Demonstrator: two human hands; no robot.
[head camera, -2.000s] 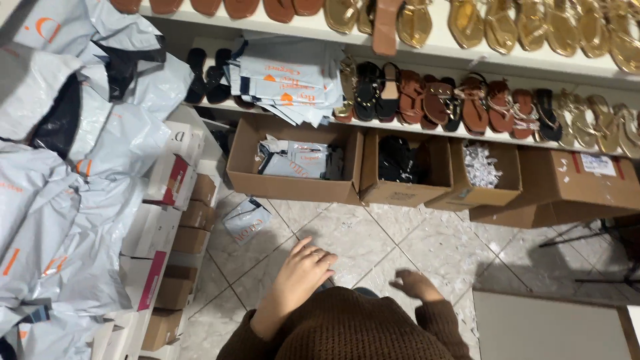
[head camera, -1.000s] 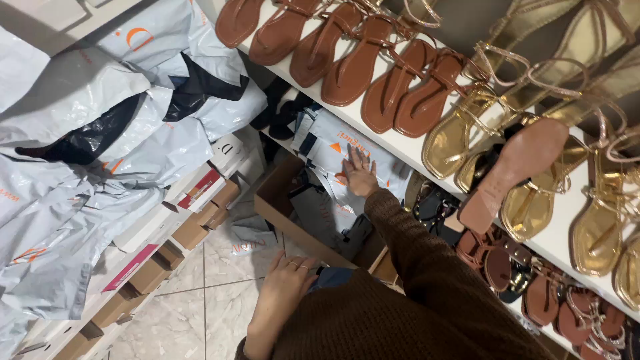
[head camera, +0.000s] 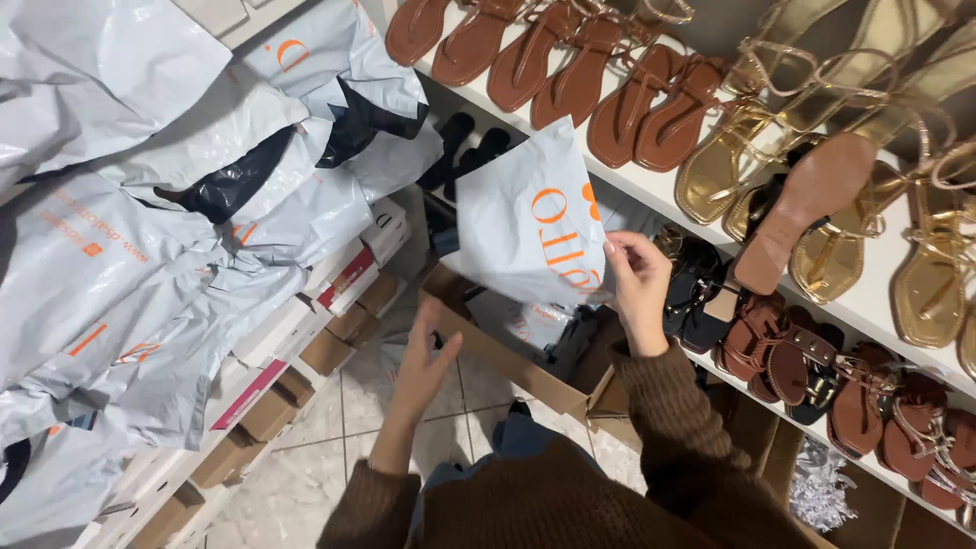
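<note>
My right hand (head camera: 643, 286) pinches the right edge of a light grey plastic mailing bag (head camera: 526, 221) with orange print, holding it up in the middle of the view. The bag looks flat. Left of and below the bag, my left hand (head camera: 428, 354) hangs in the air with thumb and fingers apart, touching nothing that I can see. Beneath both lies an open cardboard box (head camera: 518, 374) on the floor, with more printed plastic bags (head camera: 537, 328) inside. The far part of this box is hidden behind the held bag.
Filled grey plastic bags (head camera: 91, 252) are heaped at the left, above shoe boxes (head camera: 335, 286). At the right, white shelves hold brown sandals (head camera: 526, 69), gold sandals (head camera: 919, 252) and black sandals (head camera: 694, 278). White shredded paper (head camera: 820, 488) lies in a box at the lower right.
A second ago my right hand was on the bags on the lower shelf; now it holds one bag up over the box. My left hand has risen from near my body, its fingers spread.
</note>
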